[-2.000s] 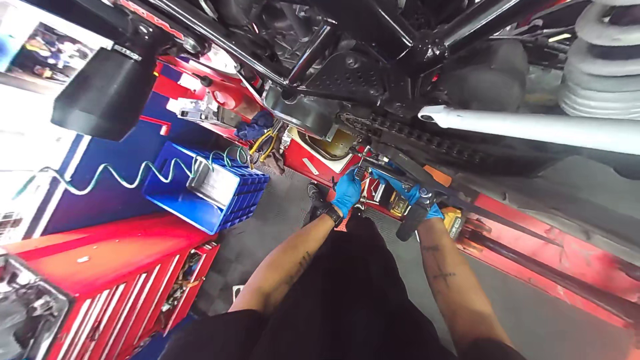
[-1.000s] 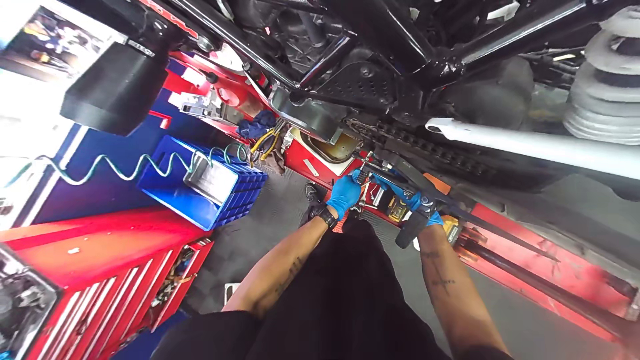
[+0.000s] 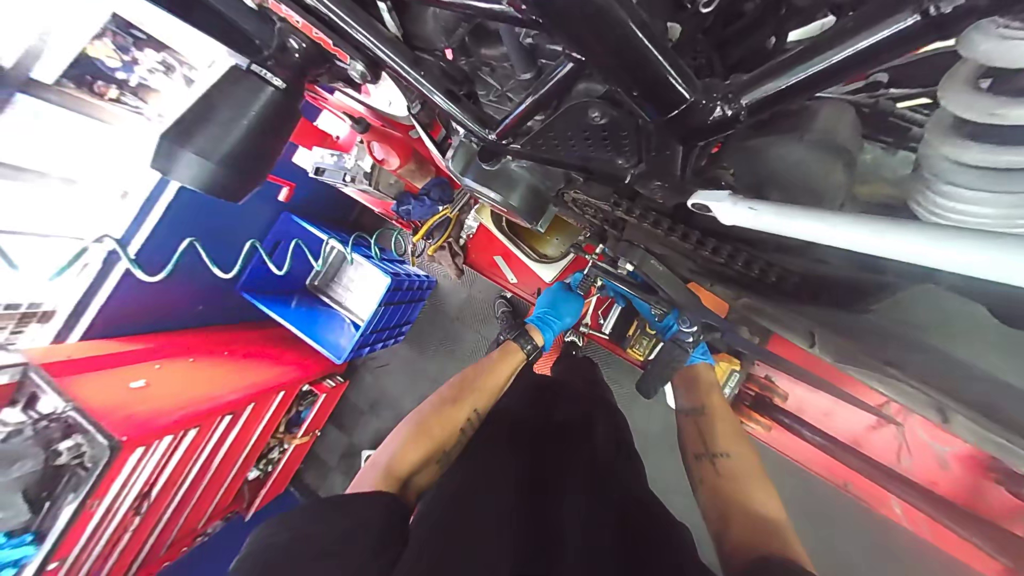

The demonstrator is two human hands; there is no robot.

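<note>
My left hand [image 3: 558, 310], in a blue glove, is closed around a small dark part or tool handle beside the metal fittings under the vehicle's frame [image 3: 624, 48]; what exactly it holds cannot be told. My right hand [image 3: 680, 340], also blue-gloved, lies at the rear end of a dark metal arm [image 3: 668, 280], partly hidden by it and by a black pad or pedal [image 3: 662, 372]. Above both hands runs a drive chain [image 3: 688, 236]. A pan with yellowish liquid [image 3: 548, 238] sits just up and left of my left hand.
Red lift rails [image 3: 864, 392] carry loose tools and a yellow power tool [image 3: 726, 374]. At left stand a blue plastic crate [image 3: 340, 296], a coiled air hose [image 3: 196, 252] and a red tool cabinet [image 3: 192, 368]. Pliers with yellow handles [image 3: 436, 228] lie near the pan. A white shock spring [image 3: 960, 144] hangs upper right.
</note>
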